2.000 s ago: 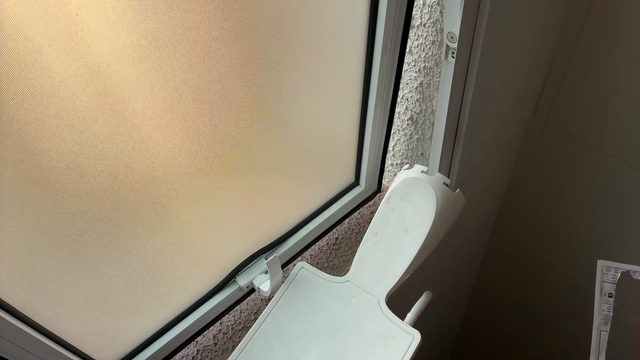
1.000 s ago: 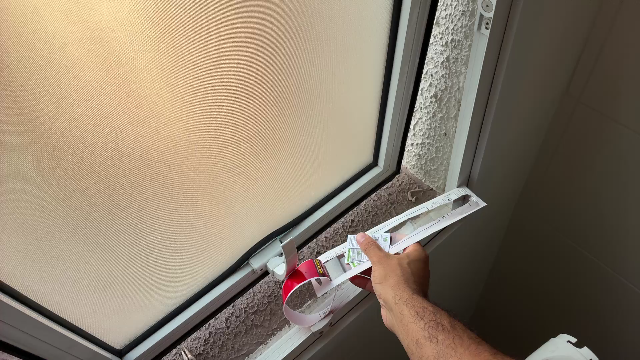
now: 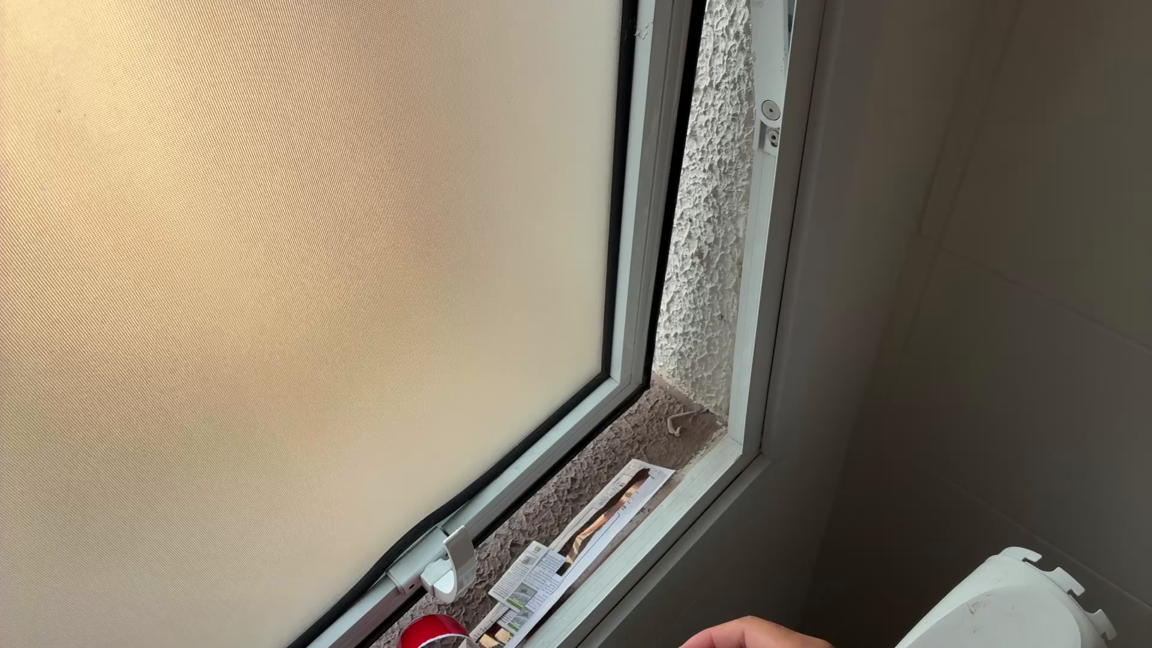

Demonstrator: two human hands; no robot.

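Observation:
At the bottom edge, part of my right hand (image 3: 756, 634) shows; most of it is cut off, so what it holds, if anything, cannot be told. Up and left of it, a long white printed cardboard package with a cut-out (image 3: 589, 540) lies on the rough outer ledge inside the window frame. A small printed paper (image 3: 529, 576) rests over its lower part. Beside its lower end is a curved red strip or roll (image 3: 434, 630), partly out of view. A white plastic part with a notched end (image 3: 1008, 603) stands right of my hand. My left hand is out of view.
A frosted glass window sash (image 3: 315, 270) with a white latch (image 3: 450, 571) stands open on the left. The metal window frame (image 3: 751, 315) borders a rough plastered wall (image 3: 706, 216). A tiled wall (image 3: 1035, 360) is at right.
The printed package, held in my right hand a second ago, now lies on the ledge, let go. My hand has drawn back to the bottom edge. The white plastic part, earlier over the sill, is at lower right.

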